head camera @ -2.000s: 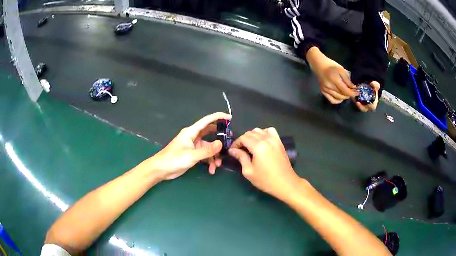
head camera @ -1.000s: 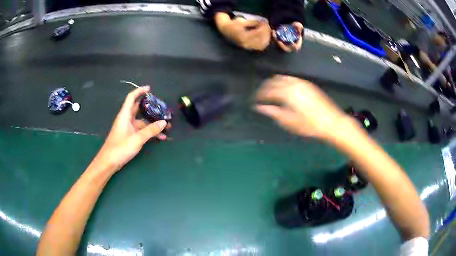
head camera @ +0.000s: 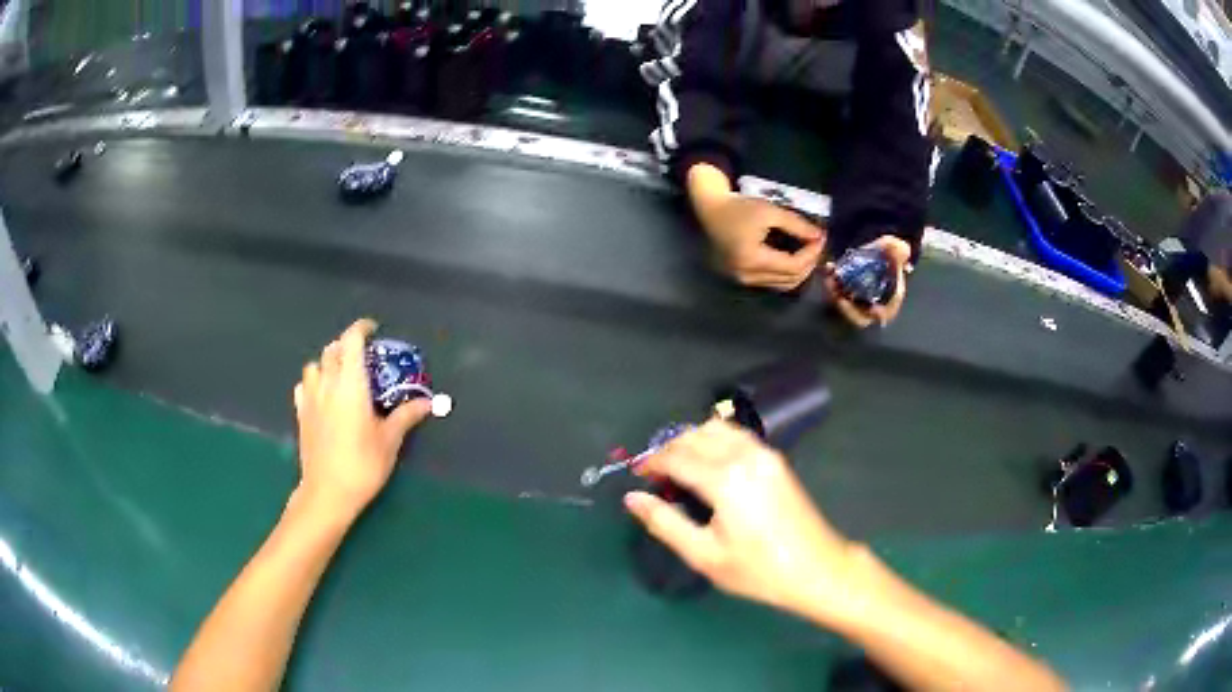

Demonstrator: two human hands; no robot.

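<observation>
My left hand [head camera: 345,426] is around a round blue circuit board [head camera: 397,368] on the belt at left. Its white lead ends in a round white end piece [head camera: 442,404] by my thumb. My right hand [head camera: 743,507] is over a second blue board [head camera: 669,435], partly hidden by the fingers, with a red wire and a pale lead [head camera: 601,473] reaching left. Whether the right fingers grip it is unclear. A black cylindrical housing [head camera: 790,402] lies on its side just behind that hand. Another dark cylindrical part [head camera: 669,561] is partly hidden under the hand.
A co-worker in a black sleeve [head camera: 885,122] holds a blue board [head camera: 865,275] across the belt [head camera: 541,298]. More boards lie at back left [head camera: 368,179] and far left [head camera: 96,343]. Black housings [head camera: 1092,484] lie at right. A blue tray [head camera: 1061,243] is beyond the metal edge.
The view has shifted. My left hand no longer holds its earlier board and is now around one that lay on the belt. My right hand has come down to a board beside the housing.
</observation>
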